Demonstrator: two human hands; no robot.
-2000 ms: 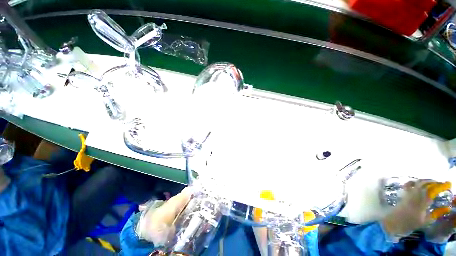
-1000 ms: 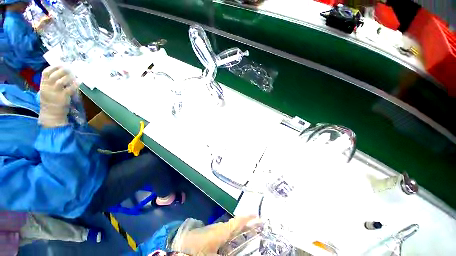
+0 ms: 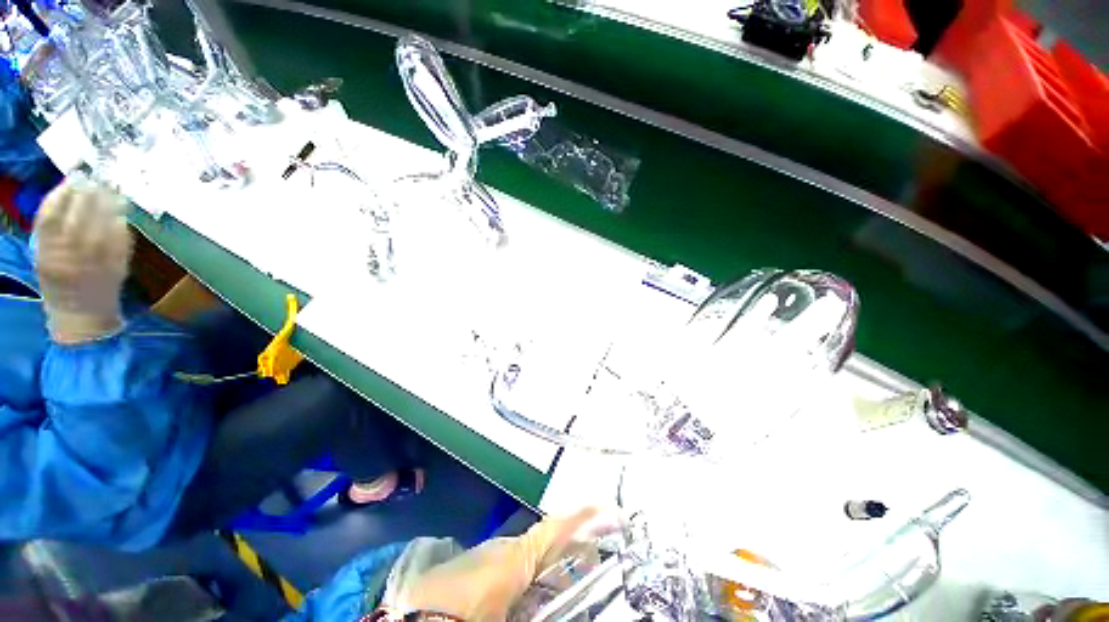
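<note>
My left hand (image 3: 505, 571), in a pale thin glove, grips a clear, shiny balloon-animal body (image 3: 663, 583) at the bottom centre. Glare hides much of its outline; a clear pointed lobe (image 3: 906, 565) shows to its right. My right hand (image 3: 739, 595) is mostly hidden behind the clear part; only orange finger cots show against it. A large clear oval shell (image 3: 784, 322) lies at the bench's back edge. A small black part (image 3: 865, 510) lies on the white bench. A curved clear piece (image 3: 523, 413) lies left of centre.
A clear figure with ear loops (image 3: 456, 134) stands further left, beside crinkled plastic (image 3: 584, 170) on the green belt. More clear figures (image 3: 134, 85) crowd the far left. A neighbour's gloved hand (image 3: 83, 255) is raised. A yellow-orange tool (image 3: 280, 352) hangs at the front edge.
The view has swung left, then slightly back right. Both hands stay at the clear body. The neighbour's hands at the right have mostly left the view; the left neighbour's raised hand has come in.
</note>
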